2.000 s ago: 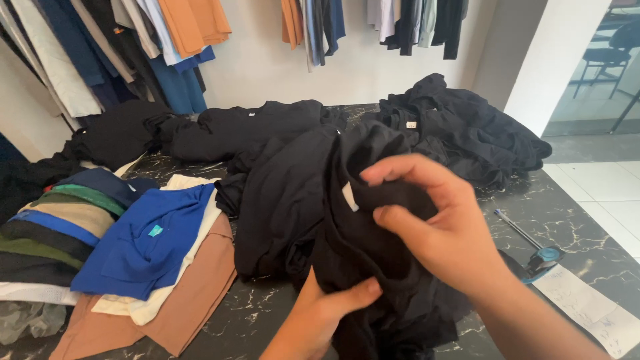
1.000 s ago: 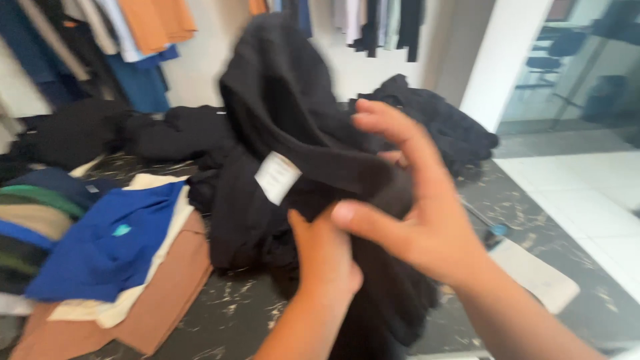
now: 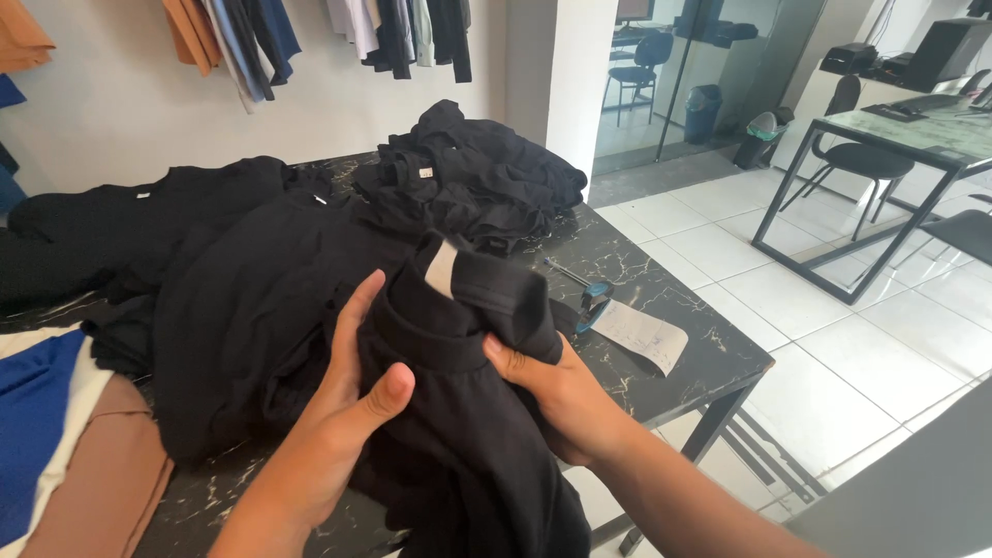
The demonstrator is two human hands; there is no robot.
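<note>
A black garment (image 3: 465, 418) hangs from both hands over the front edge of the table, its ribbed collar bunched at the top with a pale label (image 3: 441, 269) showing inside. My right hand (image 3: 554, 387) grips the collar's right side, thumb on top of the cloth. Against the left side of the collar rests my left hand (image 3: 341, 403), thumb raised and fingers partly hidden behind the fabric; whether it pinches the cloth cannot be told. Directly behind lies a heap of black garments (image 3: 232, 302), and farther back is another black pile (image 3: 496, 170).
Blue, cream and brown folded clothes (image 3: 116, 465) lie at the left. On the dark marble-patterned table (image 3: 697, 364) at right are a pen (image 3: 566, 271), a blue-and-black tool (image 3: 595, 298) and a paper with writing (image 3: 639, 333). Clothes hang behind; a desk (image 3: 914, 139) and chairs stand right.
The black garment, raised and blurred a second ago with its label facing me, is now lower with its collar bunched between the hands. The view has swung to the right.
</note>
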